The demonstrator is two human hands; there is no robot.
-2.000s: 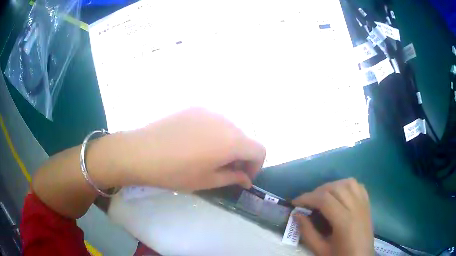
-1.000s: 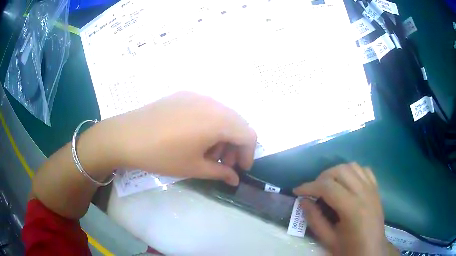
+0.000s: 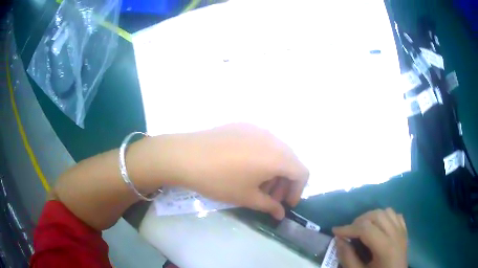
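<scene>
A black cable runs between my two hands above the near bench edge, with a short white marker sleeve around it. My left hand pinches its left part between thumb and fingers. My right hand holds its right part beside a white flag label. The cable's end at my left fingers is hidden. A steel rule lies just under the cable. The large drawing lies behind my hands, its print mostly glared out.
A broad white padded roll lies nearest my body. A clear bag with a coiled cable is at far left. A black harness bundle with white labels lies at right. A blue bin shows at the rear left.
The whole view has shifted, so bench items appear further right and lower. Both hands keep their hold on the cable; the drawing's print is more washed out.
</scene>
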